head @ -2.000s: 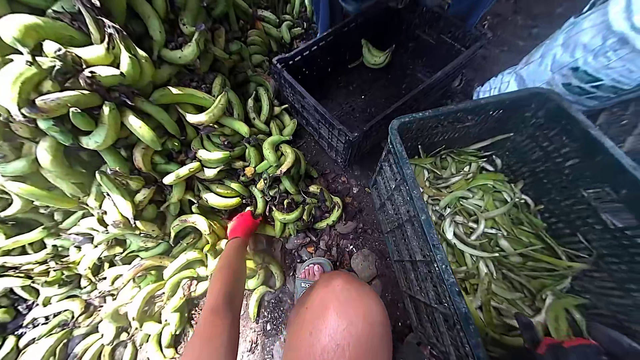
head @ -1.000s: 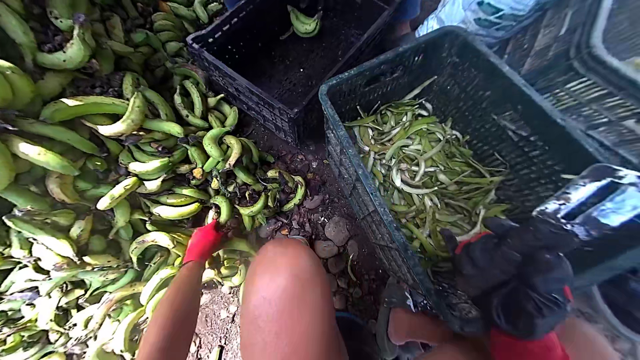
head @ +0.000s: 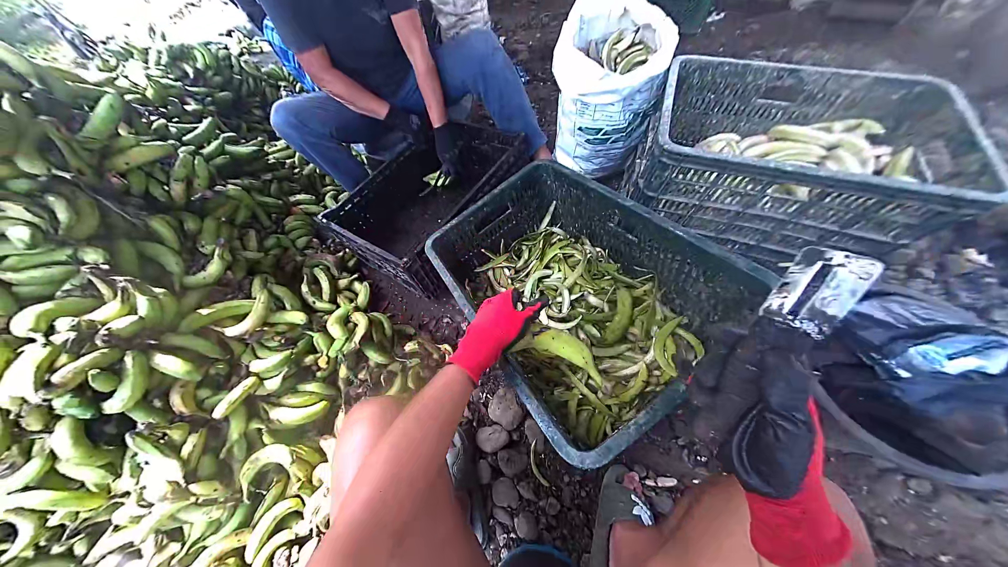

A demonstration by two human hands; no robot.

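My left hand (head: 494,332), in a red glove with black fingertips, is over the near-left rim of a dark green plastic crate (head: 551,441). A green plantain (head: 565,351) lies just below its fingers on the peel strips (head: 579,272); whether the fingers touch it is unclear. More green pieces lie among the strips. At the right, my right hand (head: 776,425), in a black and red glove, grips a tool with a flat, shiny, smeared head (head: 823,290); its handle is hidden in the fist.
Green plantains (head: 197,370) are heaped at left. Beyond the crate, a person in jeans reaches black gloves into a black crate (head: 370,242). A white sack (head: 602,118) and a crate of peeled plantains (head: 819,177) stand behind. Stones (head: 504,408) lie by my feet, a dark plastic bag (head: 929,354) at right.
My left hand has moved from the plantain heap to over the peel crate. The view has shifted up and right, showing the seated person, whose gloved hand is now in the black crate.
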